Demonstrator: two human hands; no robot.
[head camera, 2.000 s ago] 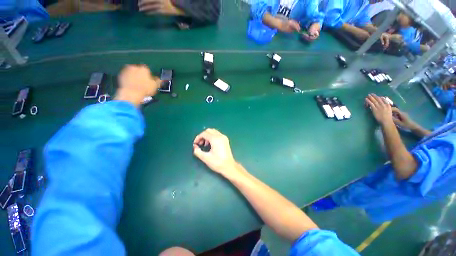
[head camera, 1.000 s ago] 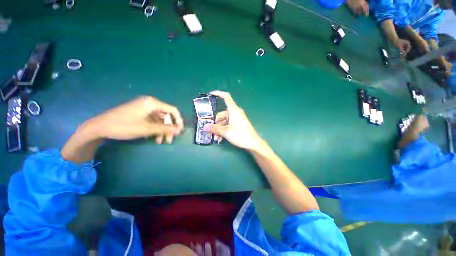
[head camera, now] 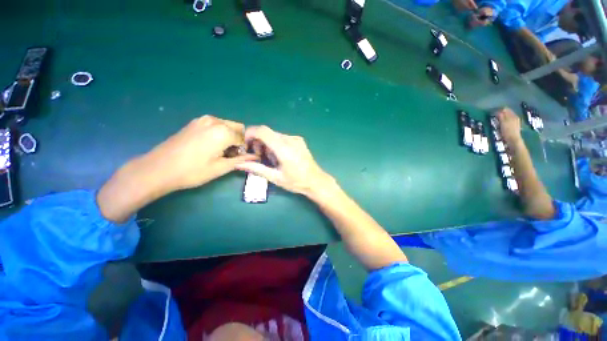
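A part-built phone (head camera: 255, 188) lies in front of me, its white patch showing at its lower end. Both my hands are closed around its upper end and hide it. My left hand (head camera: 200, 152) has its fingertips together there, beside a small dark part (head camera: 231, 151) at the fingers. My right hand (head camera: 285, 160) touches my left fingertips and curls around the phone's dark upper body. Whether the small dark part is loose or belongs to the phone, I cannot tell.
Part-built phones lie at left (head camera: 21, 93), at the back (head camera: 259, 23) and grouped at right (head camera: 473, 133). Oval rings lie at left (head camera: 82, 78) and back (head camera: 346, 64). A small dark round part (head camera: 218, 30) lies at the back. A neighbour's hand (head camera: 509, 125) is over a phone row.
The phone has turned from face up to white patch up. My left hand has moved right to its upper end, and both hands now meet there. A neighbour's arm has moved over phones at right.
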